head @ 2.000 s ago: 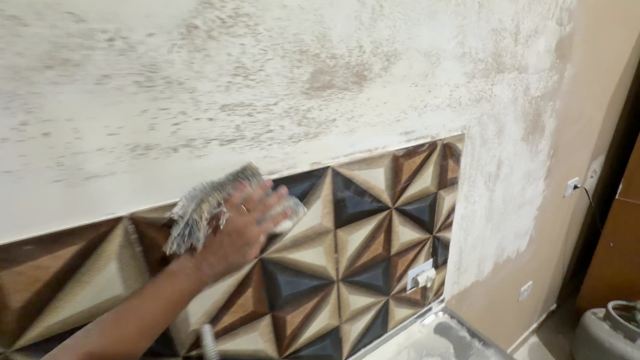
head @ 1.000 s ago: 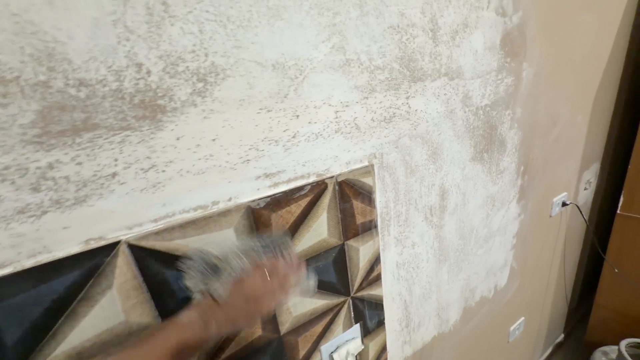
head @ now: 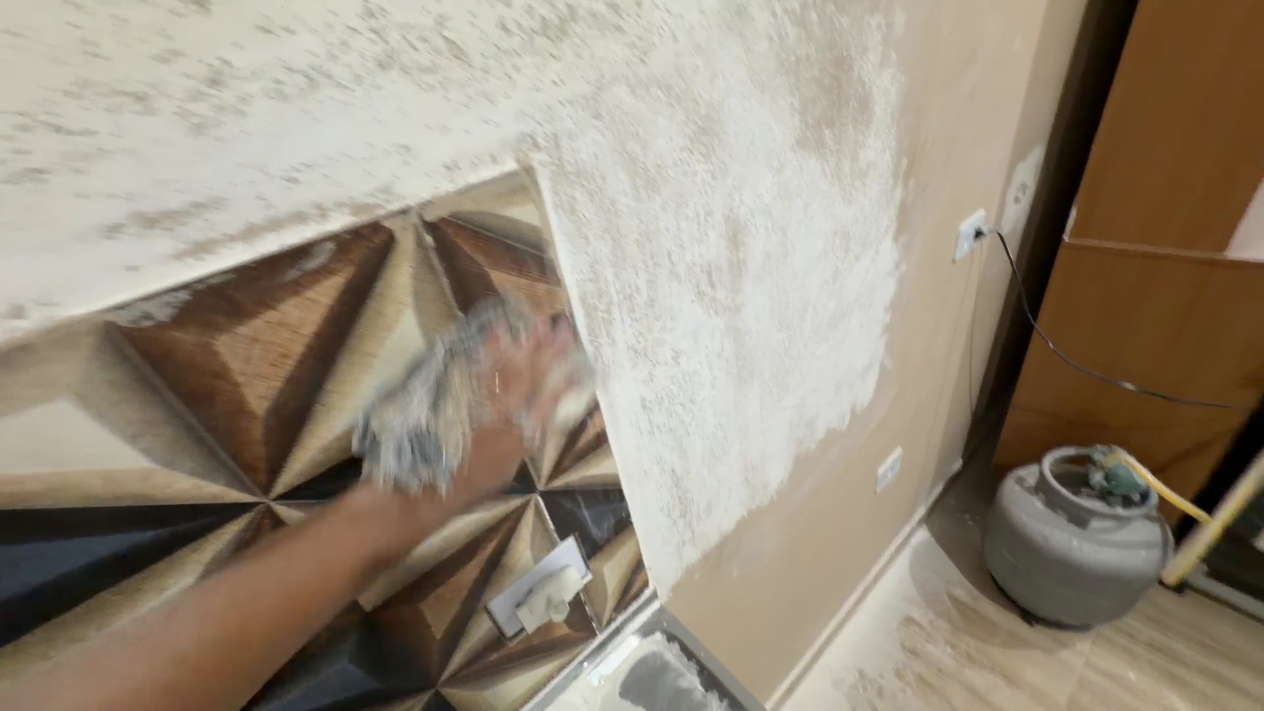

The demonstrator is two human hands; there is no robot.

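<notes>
My left hand (head: 528, 380) reaches in from the lower left and presses a shaggy grey-and-white rag (head: 420, 425) against the patterned wall tiles (head: 267, 355). Both hand and rag are blurred by motion. They lie near the right edge of the tiles, just below their upper corner. The tiles show brown, cream and black triangles, with whitish smears along the top edge. Below the hand, a white plug or adapter sits in a wall outlet (head: 538, 588). Around the tiles the wall bears patchy white plaster (head: 731, 267). My right hand is out of view.
A worktop (head: 657, 681) with white residue meets the tiles at the bottom. On the right, a black cord runs from an outlet (head: 971, 235) past a brown wooden cabinet (head: 1136, 346). A grey gas cylinder (head: 1081, 553) with a yellow hose stands on the dusty floor (head: 938, 642).
My left hand and the rag have moved right over the tiles, nearer their right edge. The view has shifted right, bringing more of the cabinet and the gas cylinder in.
</notes>
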